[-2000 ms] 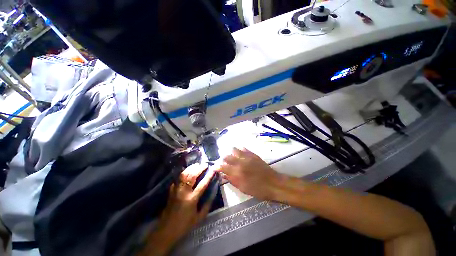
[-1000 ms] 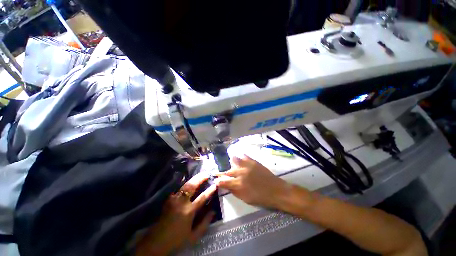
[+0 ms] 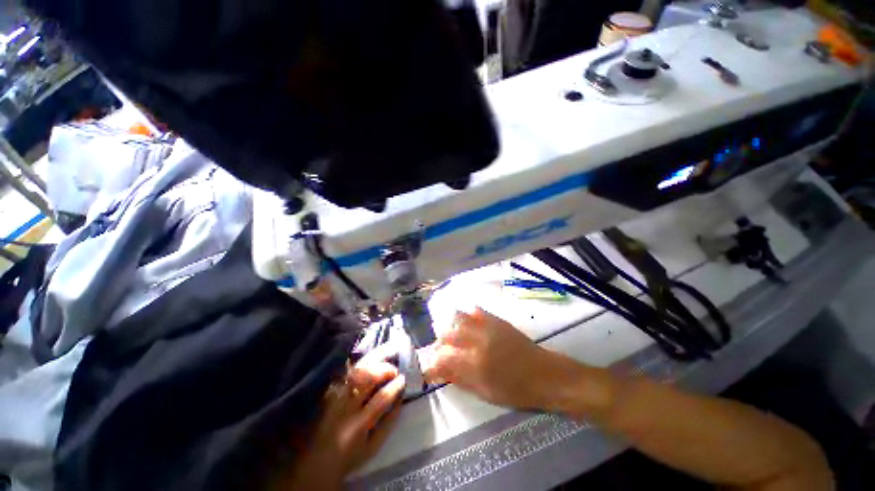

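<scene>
The black fabric panel (image 3: 201, 374) lies left of the needle, partly under my left hand. My left hand (image 3: 360, 408) rests on its edge with the fingertips just in front of the presser foot (image 3: 379, 316). My right hand (image 3: 480, 360) is right of the foot, fingers curled with the fingertips together at a narrow light-and-dark strip (image 3: 413, 369). Whether the fingers pinch the strip is unclear in the glare. The white lockstitch machine (image 3: 518, 235) with a blue stripe stands over the work. The grey garment body (image 3: 158, 230) is heaped at the left.
Looped black strips (image 3: 662, 312) lie under the machine arm. A small blue and yellow-green tool (image 3: 542, 288) lies on the bed. A dark metal attachment (image 3: 753, 249) sits at the right. A ruler scale (image 3: 489, 451) runs along the front edge. A large black shape (image 3: 317, 96) blocks the upper view.
My hands are farther apart at the fingertips, with bright bed and a strip showing between them. The dark fabric that lay in front of the fingertips no longer shows there. The camera view has shifted.
</scene>
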